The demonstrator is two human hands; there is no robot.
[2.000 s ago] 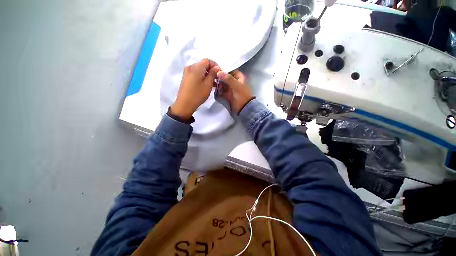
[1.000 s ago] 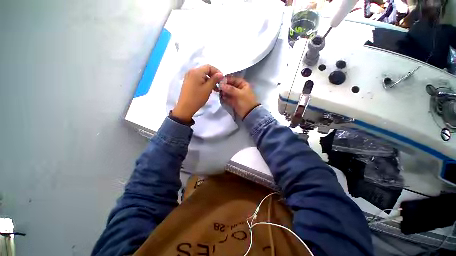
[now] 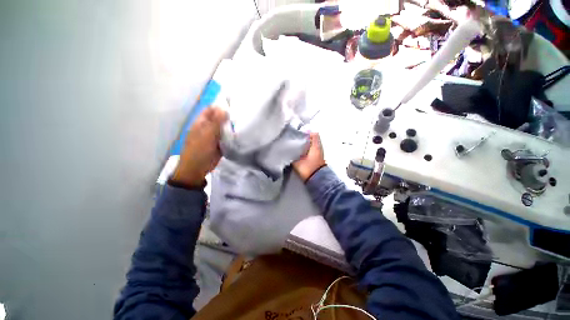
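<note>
A pale grey garment piece (image 3: pixel 250 215) is bunched up between my hands, left of the sewing machine (image 3: pixel 450 156). Its lower part hangs over the table's front edge towards my lap. My left hand (image 3: pixel 206 140) is blurred and grips the cloth at its left side. My right hand (image 3: pixel 310 156) holds the cloth at its right side, its fingers partly hidden by the folds. Glare hides where the cloth ends at the back.
Black pieces in clear plastic (image 3: pixel 447 228) lie right of the needle area. A black rectangular object (image 3: pixel 525 289) is at the table's right front edge. A yellow-green-topped cone (image 3: pixel 377 39), a clear patterned container (image 3: pixel 366 86) and scraps stand behind the machine.
My hands have moved apart, from pinching a small spot together to holding the cloth at two sides. The cloth is now lifted and bunched. The view has shifted, showing more of the table's back.
</note>
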